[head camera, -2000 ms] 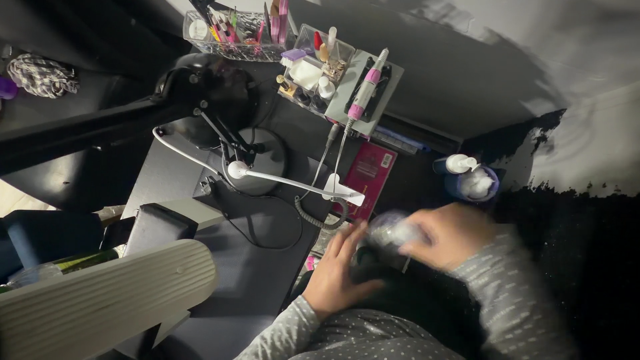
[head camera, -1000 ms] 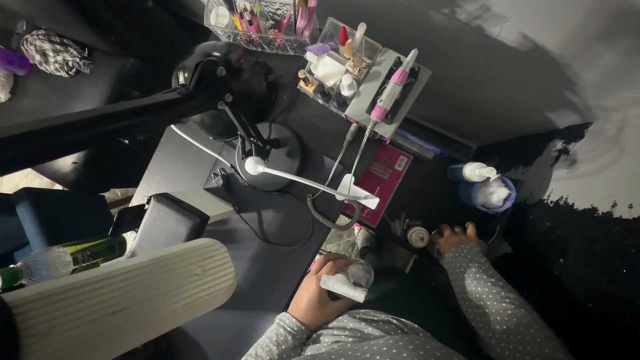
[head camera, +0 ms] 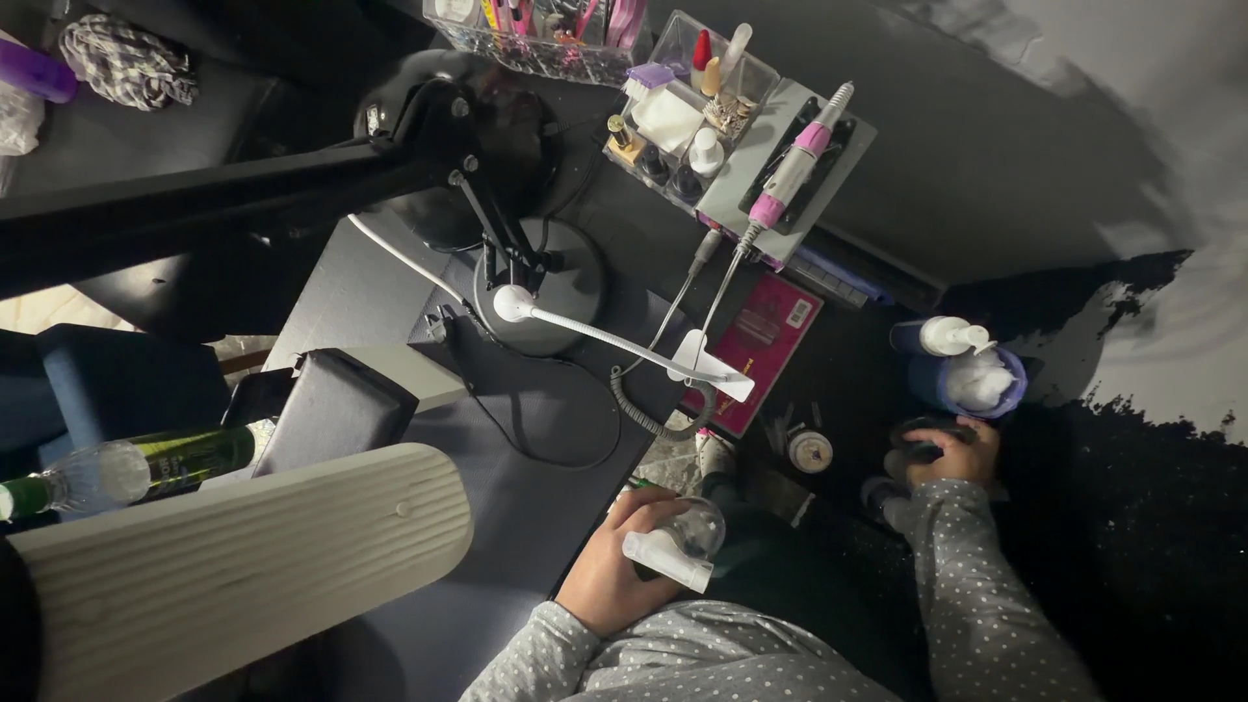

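Note:
My left hand (head camera: pixel 616 564) is closed around a clear, rounded transparent object with a white rectangular end (head camera: pixel 671 558), low in the view beside the desk edge. At the right, my right hand (head camera: pixel 951 456) has its fingers around a dark round object (head camera: pixel 926 431), hard to make out in the shadow. Just above that hand stand a blue tub of white cotton (head camera: pixel 980 380) and a white pump-top bottle (head camera: pixel 944 336). A small round jar (head camera: pixel 810 451) lies between the two hands, nearer the right one.
A white clip-on lamp (head camera: pixel 624 343) and its cables cross the dark desk (head camera: pixel 546 409). A nail drill handpiece (head camera: pixel 799 161) rests beside an organizer of bottles (head camera: pixel 673 117). A pink booklet (head camera: pixel 760 341) lies near the desk edge. A large ribbed pale lamp head (head camera: pixel 253 556) fills the lower left.
The hands were together two seconds ago and are now apart. My right hand has moved right and, since one second ago, up beside the cotton tub, where it now grips a dark object.

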